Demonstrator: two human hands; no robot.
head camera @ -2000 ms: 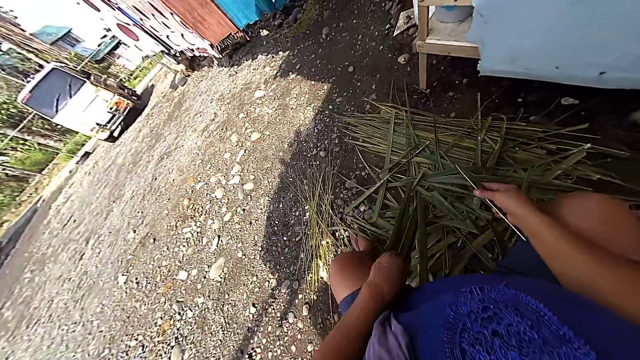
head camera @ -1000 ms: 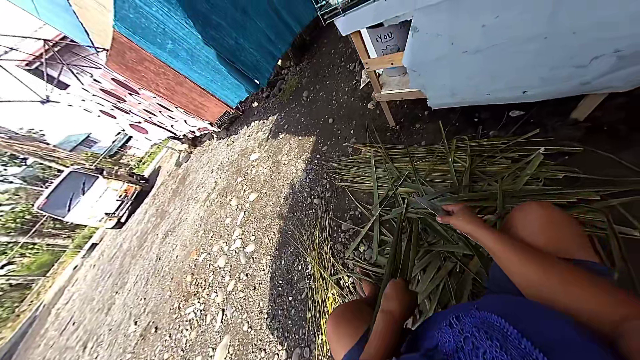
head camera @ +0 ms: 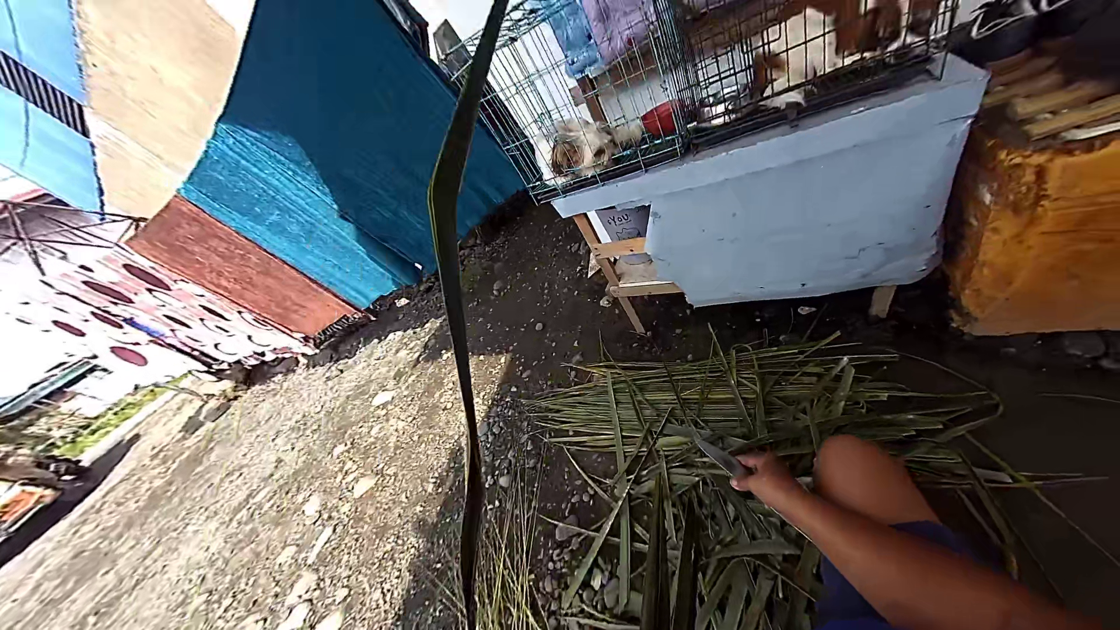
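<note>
My right hand [head camera: 765, 477] is closed around the handle of a knife [head camera: 721, 455], whose blade points up and left over a pile of green palm leaf strips [head camera: 735, 534]. Beyond the blade lies a layer of long, thin leaf strips [head camera: 647, 394] on the dark ground. One long leaf strip [head camera: 448, 219] stands upright close to the camera, running from the top edge to the bottom edge. What supports it is out of view. My left hand does not show. Thin pale stalks [head camera: 512, 560] lie to the left of the pile.
A pale blue table [head camera: 805, 210] stands ahead, bearing a wire cage [head camera: 604, 96] with dogs inside. An orange block [head camera: 1041, 227] is at the right. Blue cloth [head camera: 350, 166] hangs at the back left. Sunlit gravel [head camera: 289, 490] spreads along the left.
The view has swung up, bringing in the cage. My left hand, seen earlier low by the leaf pile, has left the picture. A long leaf strip now stands upright close to the camera.
</note>
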